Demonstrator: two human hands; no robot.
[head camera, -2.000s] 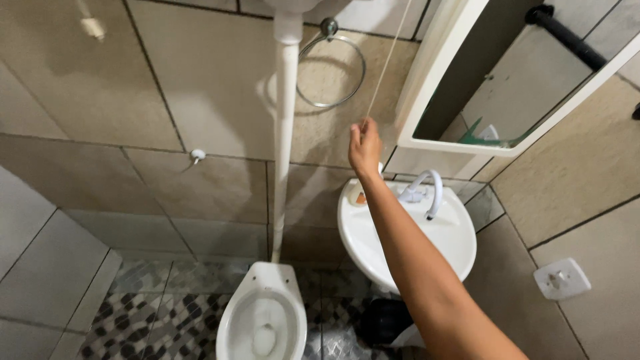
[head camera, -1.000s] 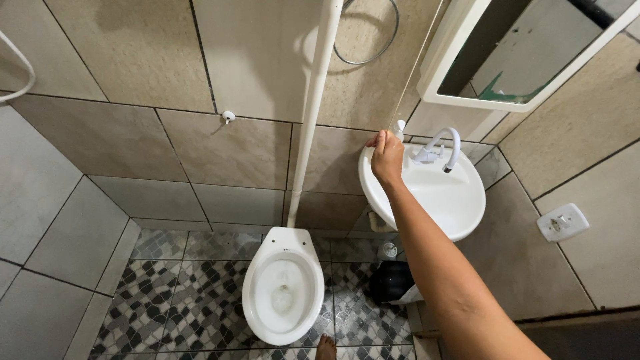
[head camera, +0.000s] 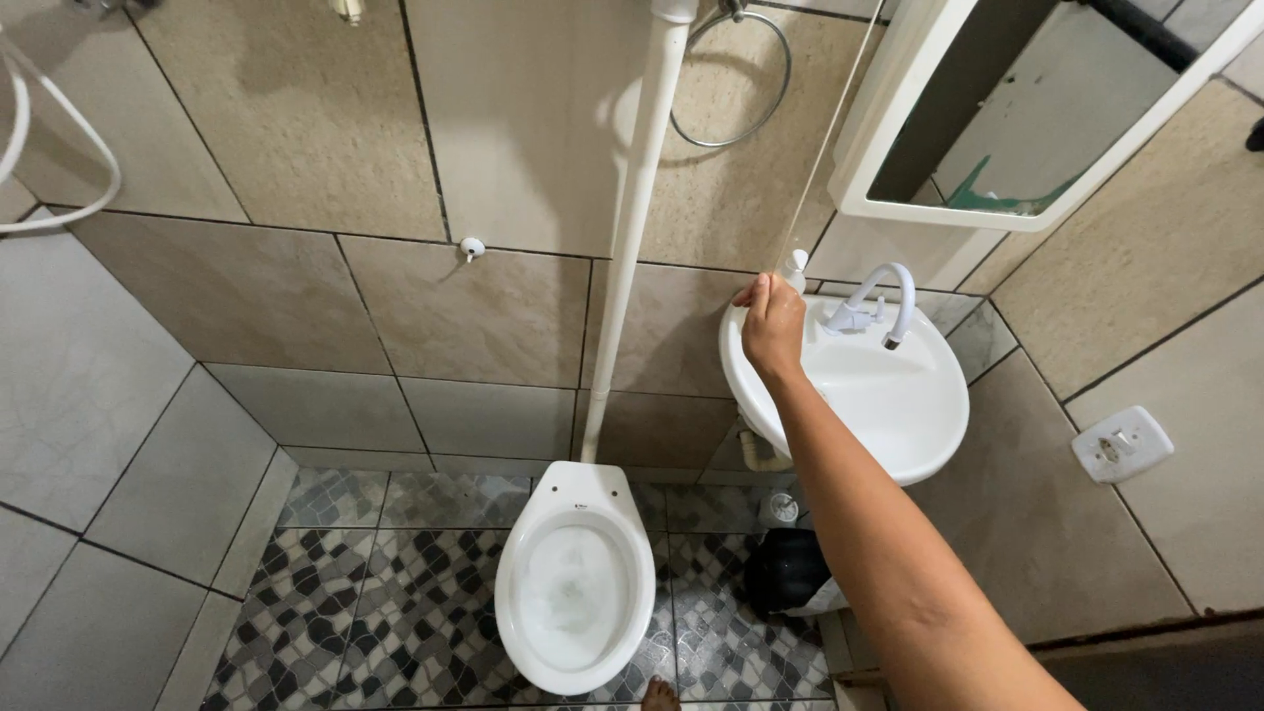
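My right hand (head camera: 773, 321) is closed around the lower end of a thin pull cord (head camera: 832, 128), above the left rim of a white washbasin (head camera: 889, 415). Right behind the hand stands a white pump bottle (head camera: 794, 269), and to its right a white gooseneck faucet (head camera: 894, 296) rises from the basin. Below and to the left is a white toilet bowl (head camera: 575, 592) without a seat, with some water in it. A white flush pipe (head camera: 632, 227) runs down the tiled wall to its back. My left hand is out of view.
A mirror cabinet (head camera: 1017, 212) hangs above the basin. A metal towel ring (head camera: 731, 145) is on the wall beside the pipe. Under the basin are a black bin (head camera: 785, 568) and a small container (head camera: 780, 509). A socket plate (head camera: 1123, 443) is on the right wall, a white hose (head camera: 94, 148) at upper left.
My right hand, closed on the cord, has come down from beside the mirror cabinet to the basin's rim between the first frame and now. The view has shifted somewhat.
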